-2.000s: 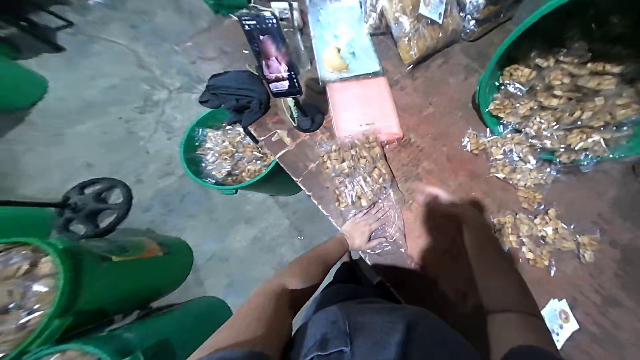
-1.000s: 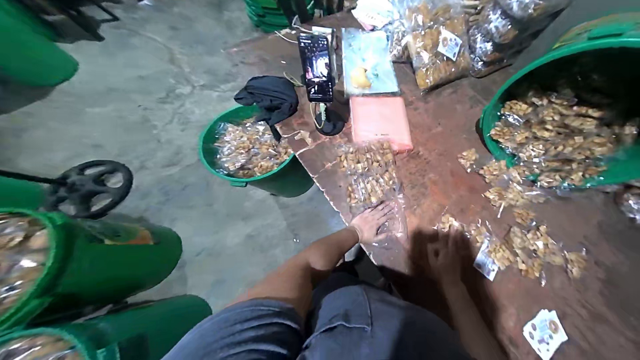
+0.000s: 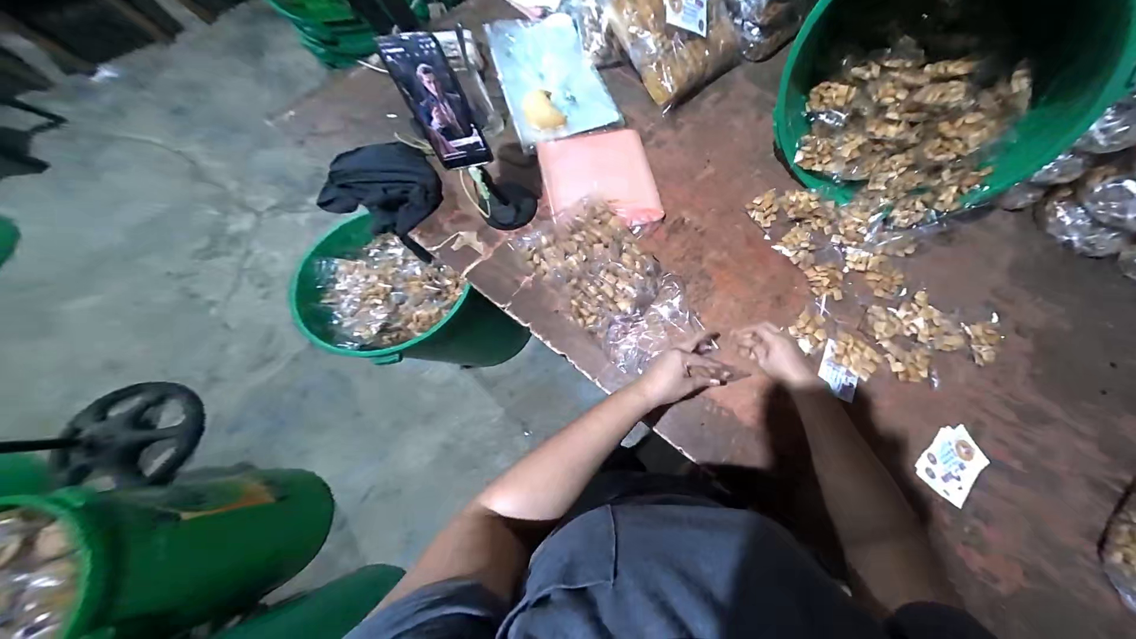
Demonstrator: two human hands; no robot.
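Note:
My left hand (image 3: pixel 683 371) is at the table's near edge, fingers apart, beside a clear plastic bag (image 3: pixel 643 328); whether it touches the film is unclear. Small snack packets (image 3: pixel 590 262) lie in or on that bag. Close to the left hand, my right hand (image 3: pixel 772 351) has its fingers curled; whether it holds anything is hidden. To its right, loose snack packets (image 3: pixel 919 324) are strewn on the table, next to a printed card (image 3: pixel 838 368). More packets spill from a tipped green tub (image 3: pixel 790 124). A stack of printed cards (image 3: pixel 952 464) lies at the right.
A phone (image 3: pixel 437 102) stands on a holder near a black cloth (image 3: pixel 382 182). Pink plastic sheets (image 3: pixel 599 173) and a light blue packet (image 3: pixel 552 80) lie behind. Below the table edge, a green bucket (image 3: pixel 382 358) holds packets. Filled bags (image 3: pixel 679 49) are at the back.
My left hand has come off the clear bag and moved right, towards my right hand. The two hands are now close together.

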